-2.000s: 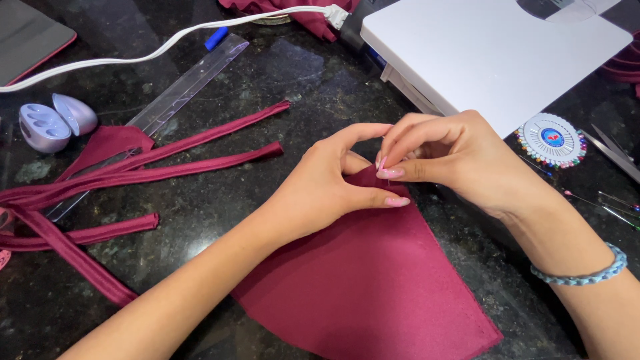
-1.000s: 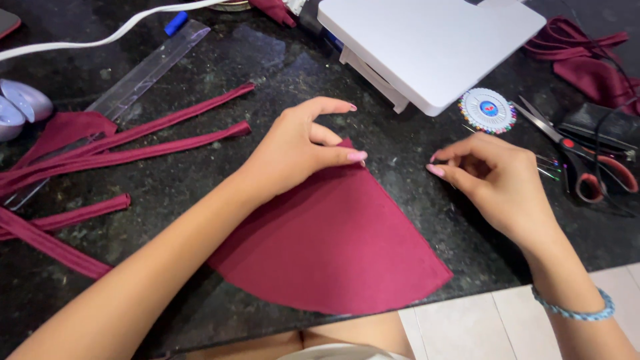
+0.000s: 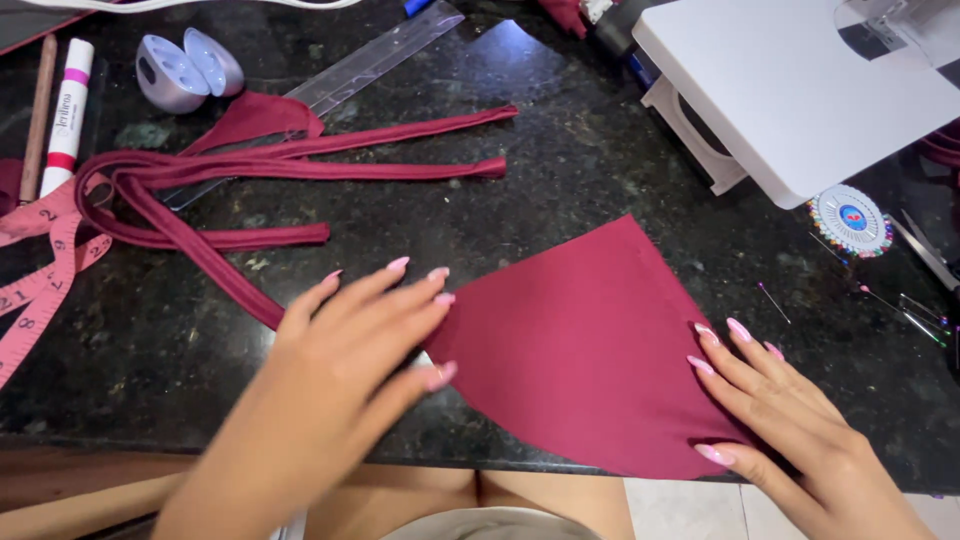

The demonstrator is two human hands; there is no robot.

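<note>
A curved-edge piece of burgundy fabric (image 3: 570, 352) lies flat on the dark stone counter. My left hand (image 3: 352, 345) is at its left corner, fingers spread and slightly blurred; whether it touches the cloth is hard to tell. On the fabric's right edge rests my right hand (image 3: 765, 412), fingers apart, nothing gripped. Long burgundy fabric tubes (image 3: 315, 169) lie left of the fabric, one end passing behind my left hand. Loose straight pins (image 3: 774, 302) are scattered right of the fabric, near a pin wheel (image 3: 851, 219) with coloured heads.
A white machine bed (image 3: 795, 90) stands at the back right, scissors (image 3: 926, 247) at the right edge. Left are a pink measuring tape (image 3: 64, 247), a white marker (image 3: 67, 112), a brown pencil (image 3: 37, 120) and an open earbud case (image 3: 187, 71). A clear ruler (image 3: 375, 64) lies behind the tubes.
My left hand has let go of the fabric's top corner and moved to its left corner. My right hand has come from beside the pins onto the right edge. The fabric has turned somewhat.
</note>
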